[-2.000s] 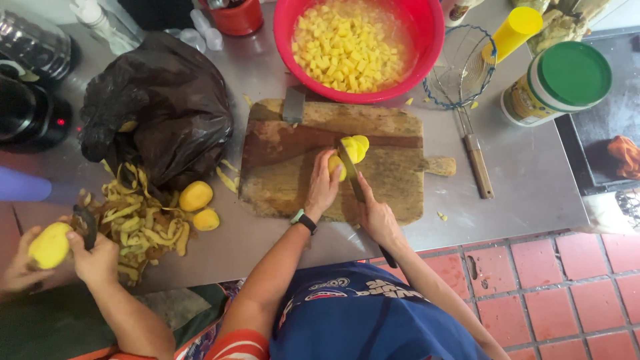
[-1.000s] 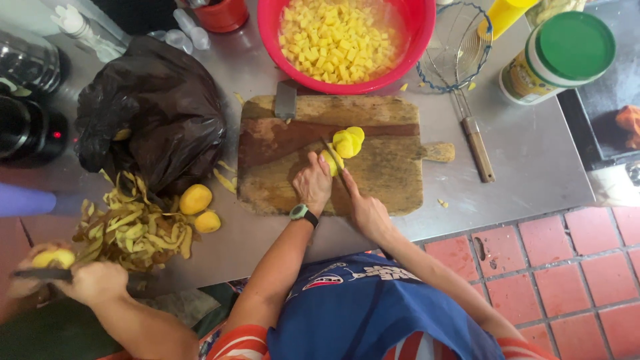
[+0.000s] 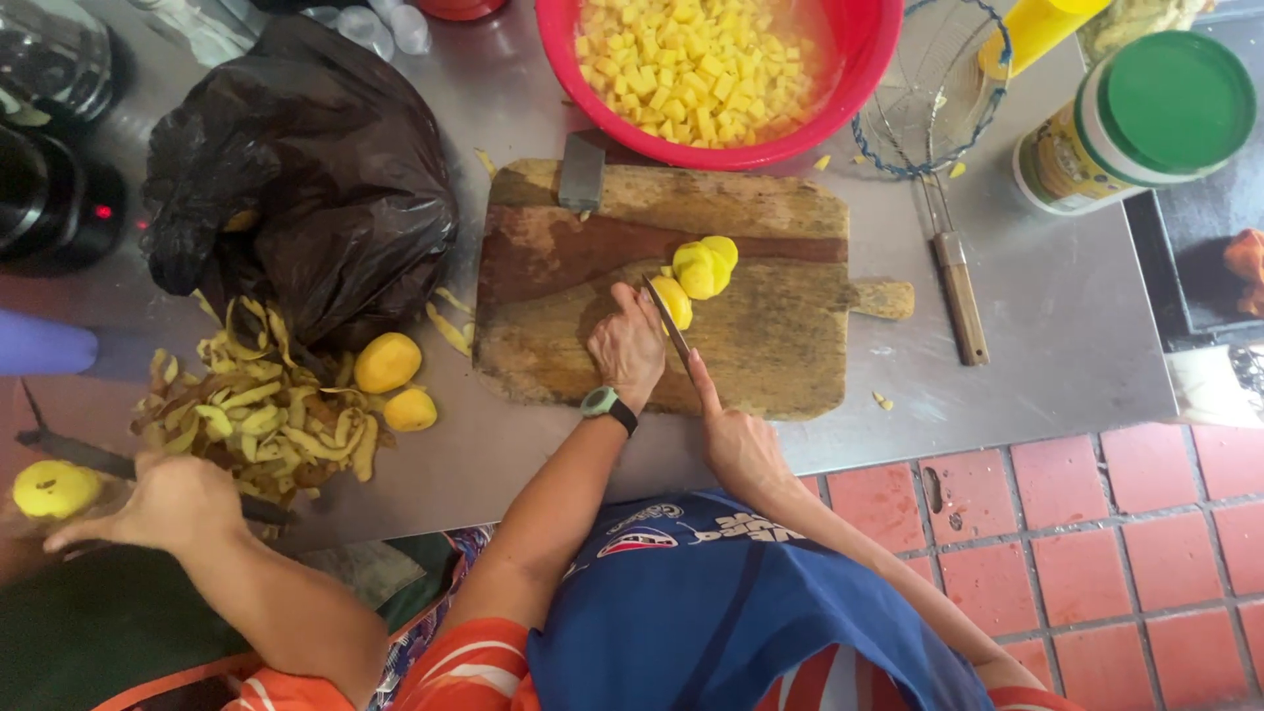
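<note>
On a worn wooden cutting board [image 3: 563, 351], my left hand [image 3: 629, 341], with a watch at its wrist, steadies a peeled potato piece [image 3: 672, 302] with its fingertips. My right hand [image 3: 741, 444] grips a kitchen knife [image 3: 669, 321], index finger along the blade, whose edge lies against that piece. Cut potato slices [image 3: 705, 267] lean together just beyond, to the upper right. A flat grey metal blade [image 3: 583, 171] lies over the board's far edge. Behind the board stands a red plastic basin [image 3: 721, 156] of diced potato in water.
At left, a co-worker's hand [image 3: 188, 499] holds a dark knife near a peeled potato [image 3: 56, 489]. Potato peelings [image 3: 267, 405], two potatoes [image 3: 387, 362] and a black plastic bag [image 3: 306, 178] lie between us. A wire skimmer [image 3: 958, 296] and a green-lidded tub [image 3: 1175, 104] are at right.
Both my hands stay at the potato on the board, the knife still in my right hand. The co-worker's hand has shifted, and the potato beside it shows more fully than one second ago.
</note>
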